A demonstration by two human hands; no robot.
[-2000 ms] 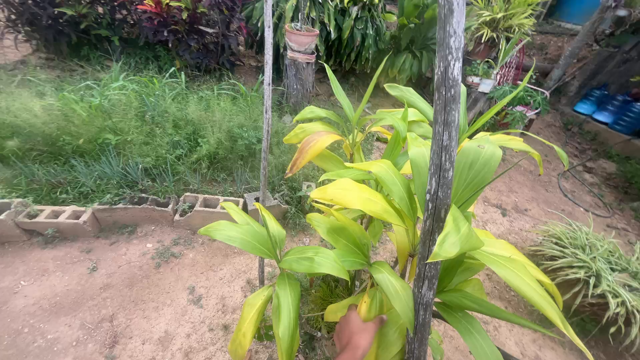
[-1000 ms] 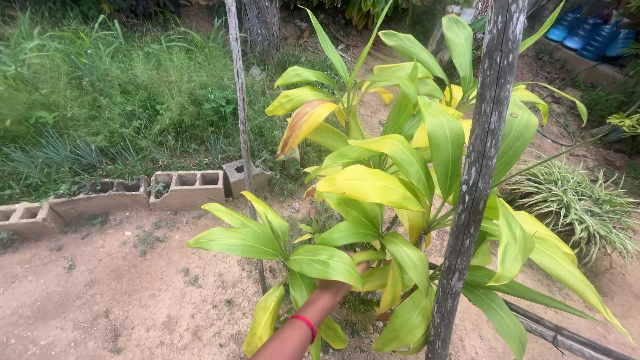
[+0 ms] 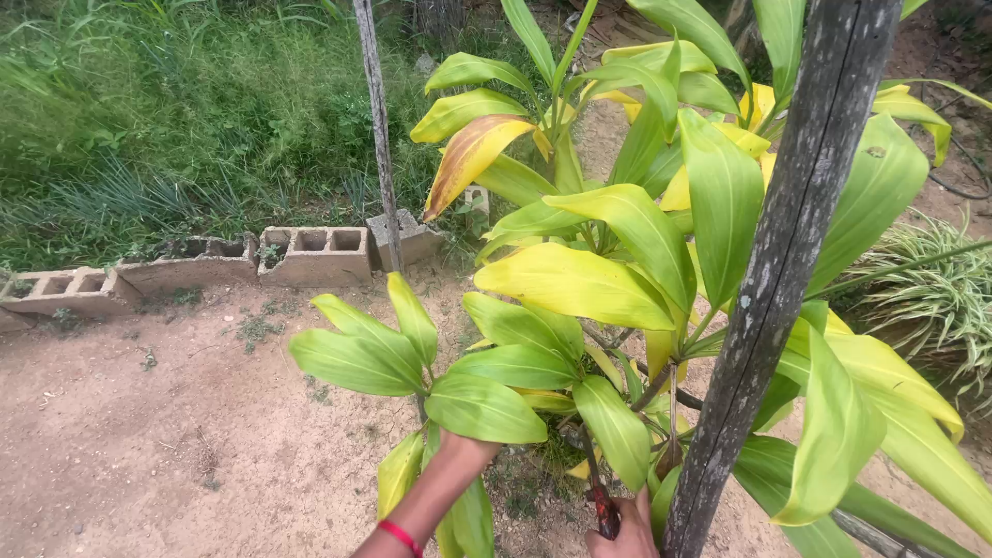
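Observation:
A leafy plant with broad green and yellow leaves (image 3: 573, 283) fills the middle and right. My left hand (image 3: 469, 449), below a pink wristband (image 3: 401, 537), reaches in under a cluster of green leaves (image 3: 487, 407); its fingers are hidden by them. At the bottom, my right hand (image 3: 626, 531) is closed around the dark red handle of a tool (image 3: 604, 511), whose narrow dark upper part points up among the stems. What kind of tool it is, I cannot tell. A yellow leaf with a brown edge (image 3: 477, 159) hangs higher up.
A thick weathered wooden post (image 3: 775, 287) leans at the right, close to my right hand. A thinner pole (image 3: 380, 132) stands behind the plant. Hollow concrete blocks (image 3: 314, 267) edge the grass at left. A striped-leaf plant (image 3: 922, 298) grows at the right; bare soil (image 3: 170, 434) lies lower left.
My right hand with the red-handled tool has come into view at the bottom. The left forearm now reaches under the leaf cluster. The view has tilted down and moved closer.

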